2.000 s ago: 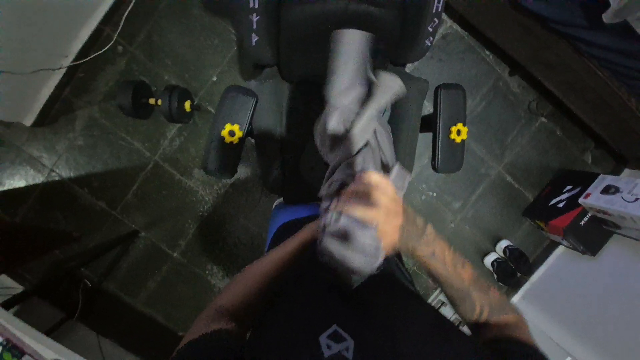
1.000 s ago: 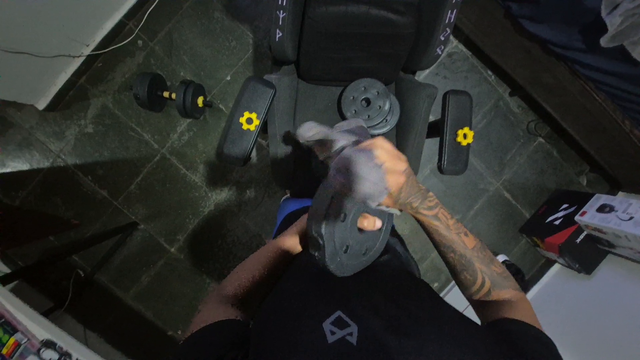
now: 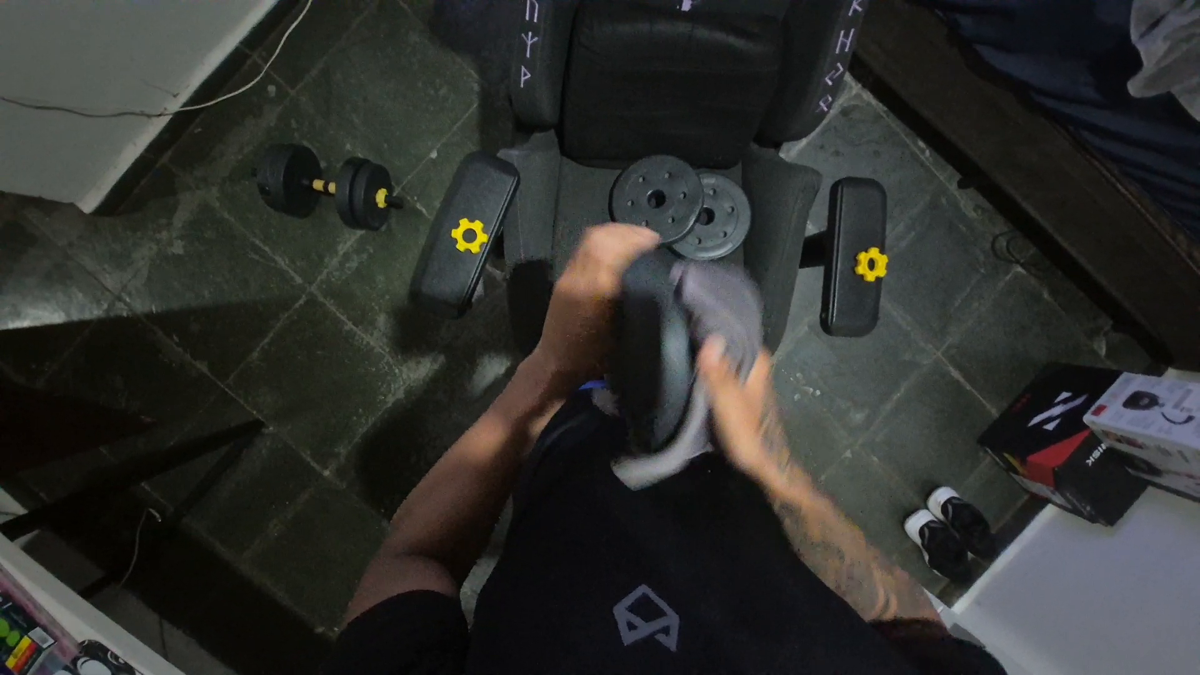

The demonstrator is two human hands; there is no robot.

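Note:
A dark weight plate point(image 3: 649, 352), seen nearly edge-on and blurred, is held upright in front of my black shirt. My left hand point(image 3: 595, 291) grips it from the left side, with the fingers partly hidden behind it. A grey cloth point(image 3: 727, 305) lies against the plate's right face, and my right hand point(image 3: 736, 389) presses it there. Just beyond my hands, a black weight plate point(image 3: 656, 199) rests partly over another weight plate point(image 3: 729, 220) on the seat of a black gaming chair point(image 3: 675, 84).
Left of the chair, a dumbbell point(image 3: 328, 187) lies on the dark tile floor. The chair's armrests point(image 3: 466, 234) bear yellow star-shaped nuts point(image 3: 871, 264). Boxes point(image 3: 1069, 441) and black-and-white shoes point(image 3: 947, 530) are at the right.
Two seconds ago both hands were on the bunched cloth. A second ago the plate showed its flat face, with the cloth in my right hand; now it is turned edge-on.

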